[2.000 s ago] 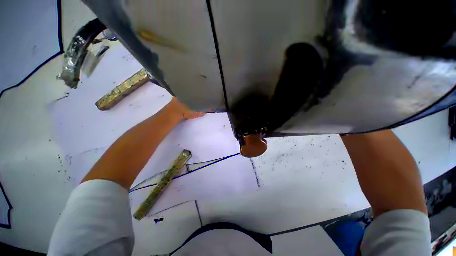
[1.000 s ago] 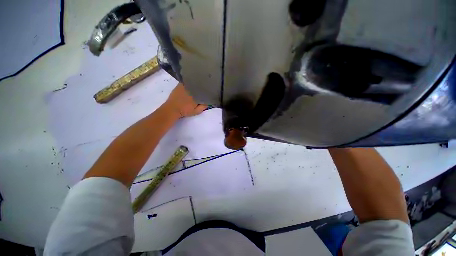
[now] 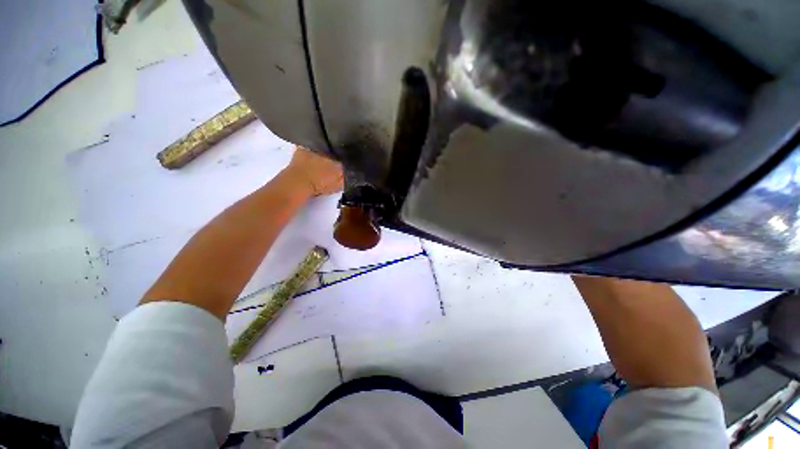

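Note:
The silver motor body of the straight knife cutting machine (image 3: 544, 188) fills the top centre and right. An orange-brown knob (image 3: 357, 230) sits at its lower end. The paper marker (image 3: 368, 298) lies below, with dark cut lines. One gold-brown weight (image 3: 279, 305) lies across a cut line, another weight (image 3: 206, 136) lies further up left. My left hand (image 3: 317, 173) rests at the paper beside the motor; its fingers are hidden under it. My right forearm reaches up behind the motor; that hand is hidden.
A larger lay (image 3: 48, 53) with a dark edge is at the upper left. The end of a silvery curved thing (image 3: 116, 12) shows at the top left. A blue object (image 3: 586, 410) is below the table's edge at the lower right.
The motor and knob have moved left and swung round over the paper. The silvery curved thing is now mostly out of view. My left hand has shifted slightly left in the picture.

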